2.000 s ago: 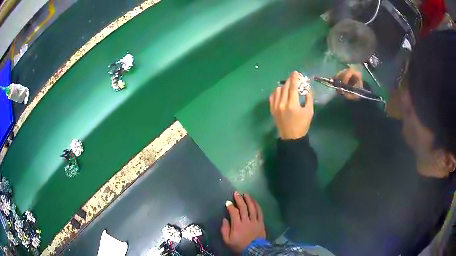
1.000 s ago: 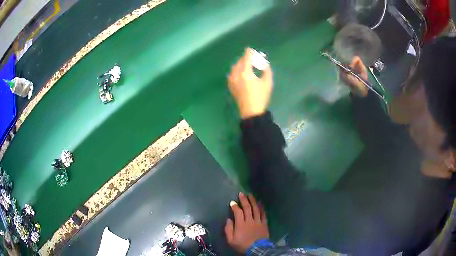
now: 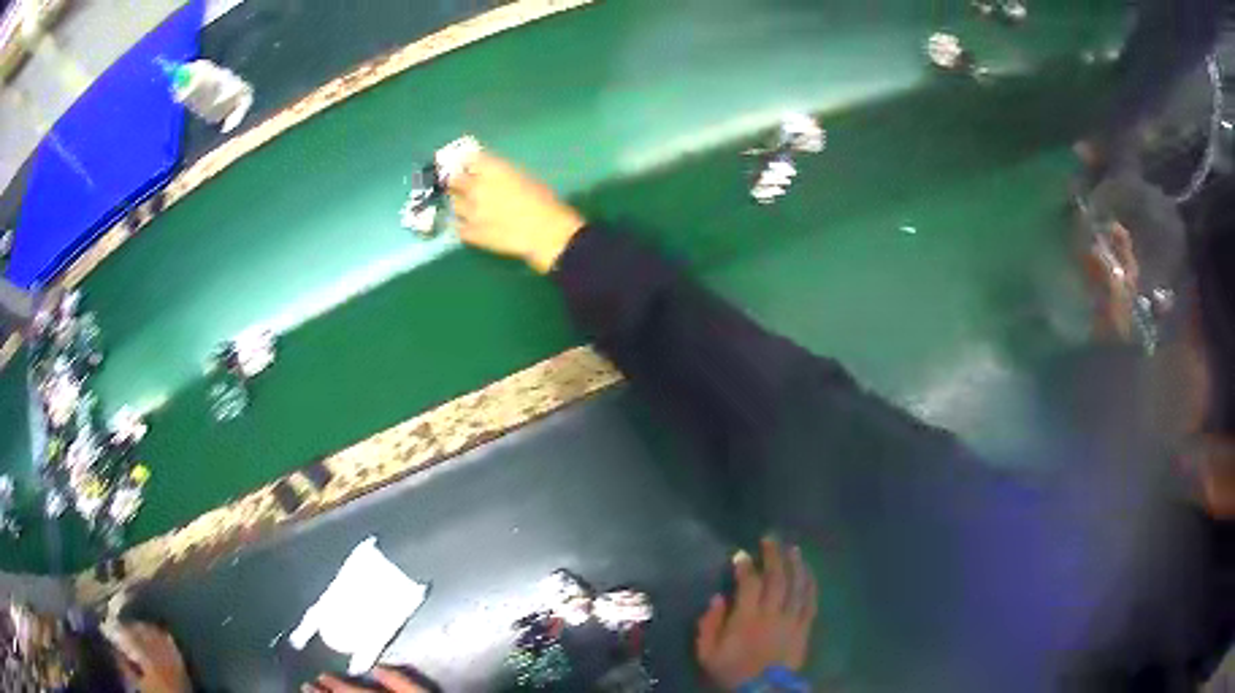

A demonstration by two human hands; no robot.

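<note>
Two wired board assemblies (image 3: 580,609) with white parts lie side by side on the dark mat (image 3: 488,508). My right hand (image 3: 761,616) rests on the mat to their right, with its fingers apart and nothing in it. My left hand (image 3: 369,681) shows only as fingers at the bottom edge, just below a flat white cloth (image 3: 366,605). The rest of it is cut off, so its grip is hidden.
A neighbour's dark sleeve (image 3: 704,352) crosses the mat and green belt, fingers at an assembly (image 3: 423,203). Other assemblies lie on the belt, piled at left (image 3: 81,433). Another person's hand (image 3: 149,659) is lower left. A bottle (image 3: 214,92) stands by a blue tray (image 3: 102,149).
The view has swung left. The neighbour's arm has reached across to the assembly on the belt. My left fingers have come into view; my right hand still rests on the mat.
</note>
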